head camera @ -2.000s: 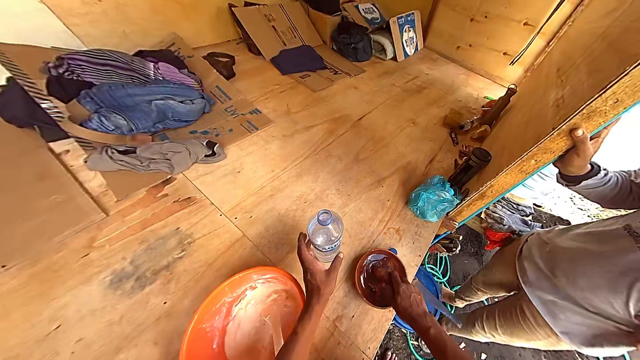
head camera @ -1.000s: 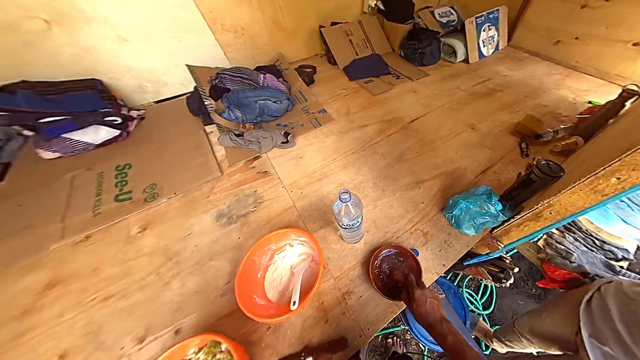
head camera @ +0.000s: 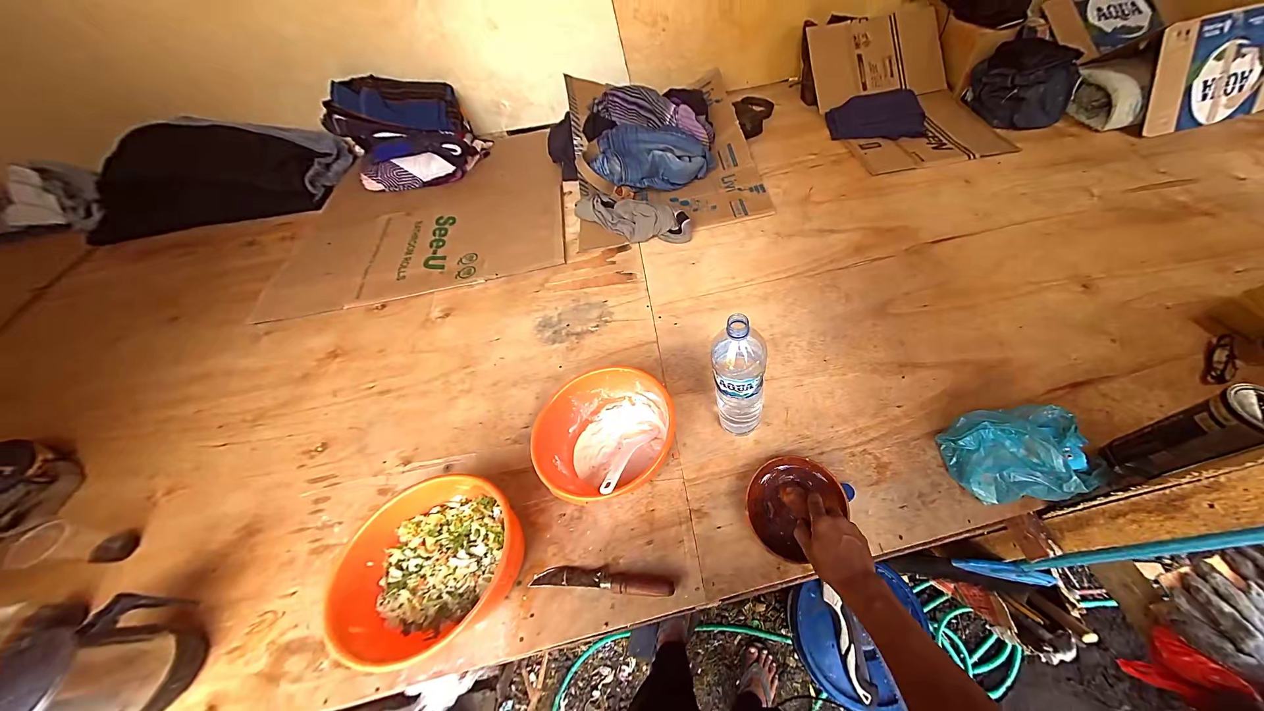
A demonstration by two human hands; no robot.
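My right hand (head camera: 829, 538) reaches into a small brown bowl (head camera: 765, 494), fingertips on a brownish lump inside it; whether they grip it is unclear. My left hand is out of view. Behind the bowl stands an uncapped plastic water bottle (head camera: 739, 380), partly full. A blue cap (head camera: 848, 491) lies at the bowl's right side. Left of the bottle, an orange bowl (head camera: 553, 434) holds pale batter and a white spoon (head camera: 620, 466). Another orange bowl (head camera: 351, 583), nearer the left, contains chopped vegetables (head camera: 444, 558). A knife with a wooden handle (head camera: 640, 585) lies near the platform's edge.
A teal plastic bag (head camera: 1017, 454) and a dark cylinder (head camera: 1190, 434) lie at the right edge. A kettle (head camera: 109, 657) is at lower left. Clothes (head camera: 652, 153) rest on cardboard (head camera: 444, 227) farther back. Below the edge are a blue bucket (head camera: 805, 632) and a green hose (head camera: 592, 657).
My left hand held the bottle two seconds ago; it has let go and left the view. My right hand remains at the brown bowl. The view has swung left, and the other person is out of sight.
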